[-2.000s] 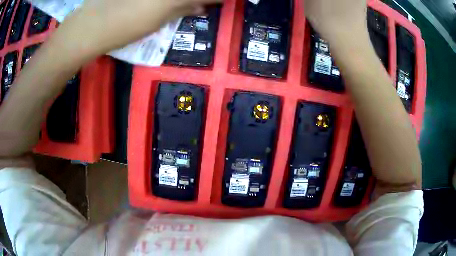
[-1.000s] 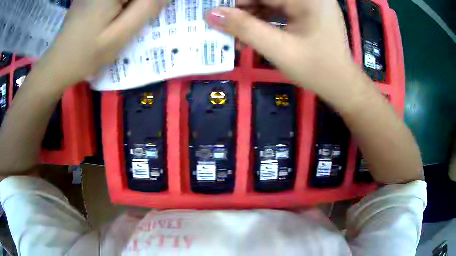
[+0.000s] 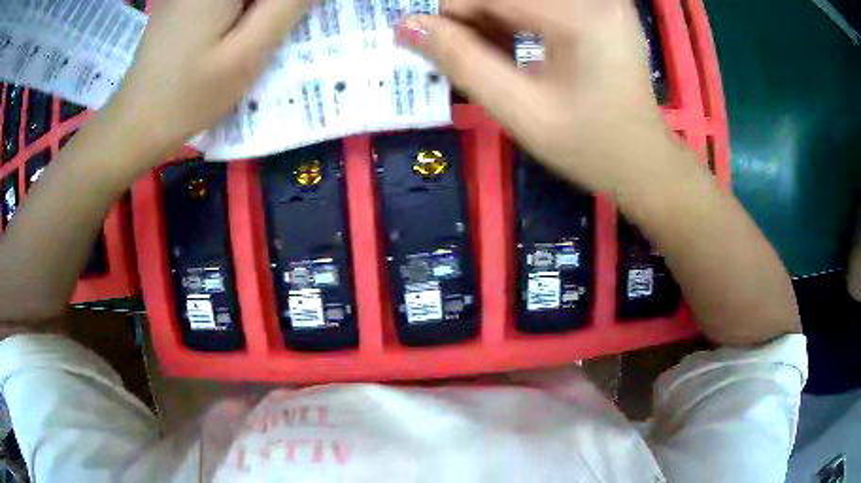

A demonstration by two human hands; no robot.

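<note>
A white label sheet (image 3: pixel 330 94) with dense black print lies between my hands at the top, over the far part of the red foam tray (image 3: pixel 368 363). My left hand (image 3: pixel 212 57) holds the sheet; its fingertips are cut off by the top edge. My right hand (image 3: pixel 538 75) has its thumb at the sheet's right edge; its other fingers are blurred, and I cannot tell whether it grips anything. Several black open-backed phones lie in the tray's near row, such as one phone (image 3: pixel 425 226) with a gold round patch at its far end and a white label at its near end.
Another part of the label strip (image 3: pixel 71 47) extends left of my left forearm. A second red tray (image 3: pixel 104 250) with phones is at the left. The green mat (image 3: pixel 784 160) shows at the right. The tray's near edge meets my pale smock (image 3: pixel 406 434). A person's arm shows at the right rim.
The tray has shifted left and slightly up in view. The label sheet, over the left phones two seconds ago, is now stretched between my hands, and my right hand has come to its edge.
</note>
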